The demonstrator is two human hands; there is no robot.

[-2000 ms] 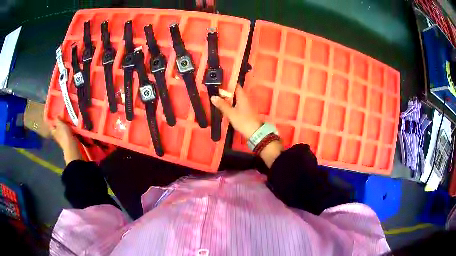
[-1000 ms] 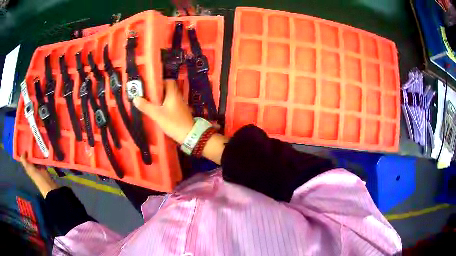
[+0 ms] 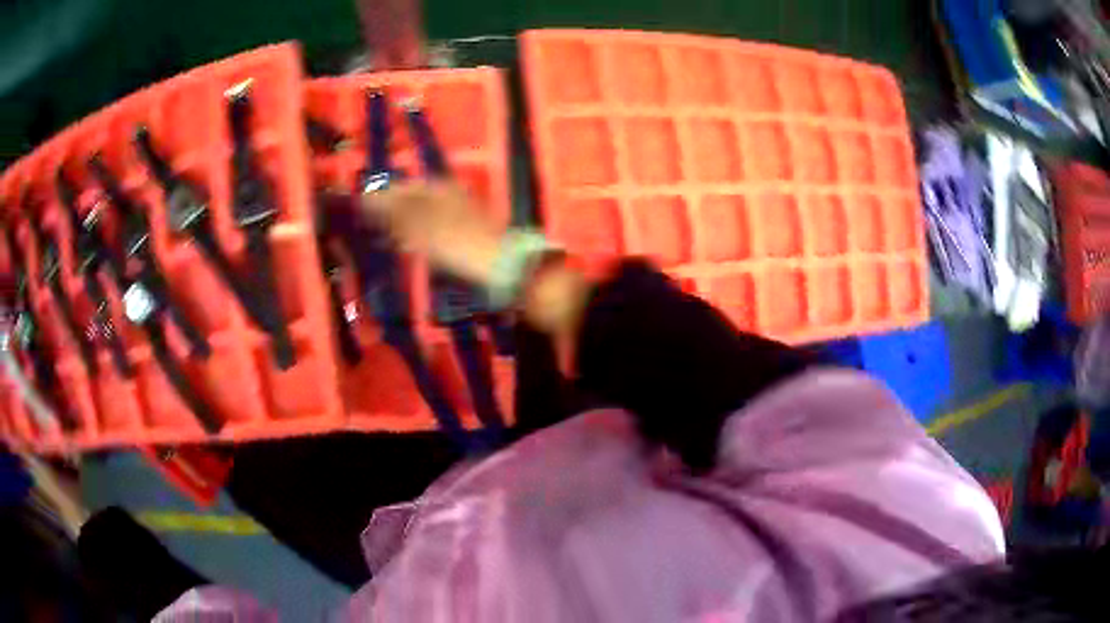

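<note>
The orange-red tray [image 3: 286, 402] at the left holds several dark watches [image 3: 253, 201] and a light-strap watch [image 3: 34, 387] at its far left. It overlaps a second orange-red tray [image 3: 481, 104] with several dark or navy watches [image 3: 396, 319]. My right hand [image 3: 432, 225], blurred, is over this second tray, its fingers at the watches; whether it grips one is unclear. My left hand [image 3: 55, 489] is small and blurred at the left tray's near-left corner; its fingers are hidden.
An orange-red tray with bare pockets [image 3: 718, 222] lies at the right. Beyond it are lilac straps [image 3: 956, 201], white papers [image 3: 1020, 225], a blue box [image 3: 998, 55] and a red tray [image 3: 1081, 225]. A blurred reddish shape [image 3: 392, 31] shows at the top edge. A blue stool [image 3: 907, 365] shows below.
The watch tray has moved left and uncovered more of the tray beside it. My right hand has left the watch tray's right end and is now over the watches in the second tray.
</note>
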